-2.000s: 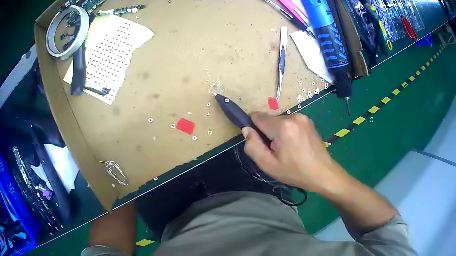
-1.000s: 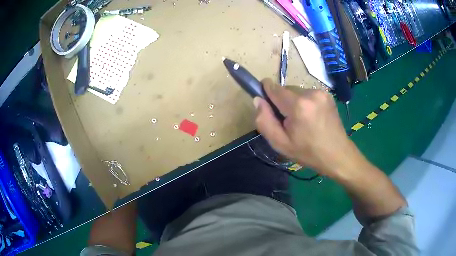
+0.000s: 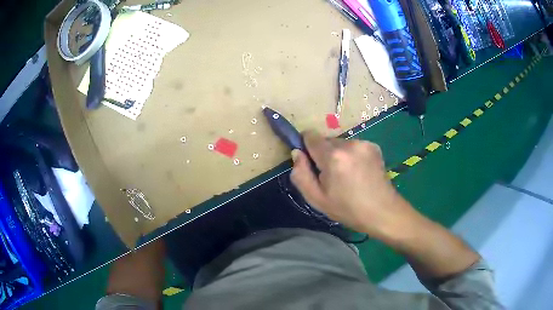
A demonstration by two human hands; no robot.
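Note:
My right hand (image 3: 347, 175) grips a slim black tapered handpiece (image 3: 282, 129) over the front part of the cardboard tray (image 3: 164, 121). Its pointed tip faces up and left, close to the cardboard; I cannot tell if it touches. A dark cord trails below the hand over my lap. A faint pale looped wire or thread (image 3: 248, 68) lies just beyond the tip. Two red squares lie on the tray, one (image 3: 225, 147) left of the handpiece, one (image 3: 333, 121) right of it. My left forearm shows at the lower left, but the left hand is hidden below the bench edge.
Tweezers (image 3: 344, 72) and a blue electric tool (image 3: 395, 45) lie at the right. Small pale rings are scattered on the cardboard. A tape roll (image 3: 85, 30) and printed sheet (image 3: 139, 57) lie upper left. Silver wire loops (image 3: 139, 203) lie in the near left corner. A blue crate (image 3: 18, 251) stands far left.
The handpiece rose up and away over the tray, then came back down and nearer me. The pale tangle once at its tip now lies farther off and looks more spread out.

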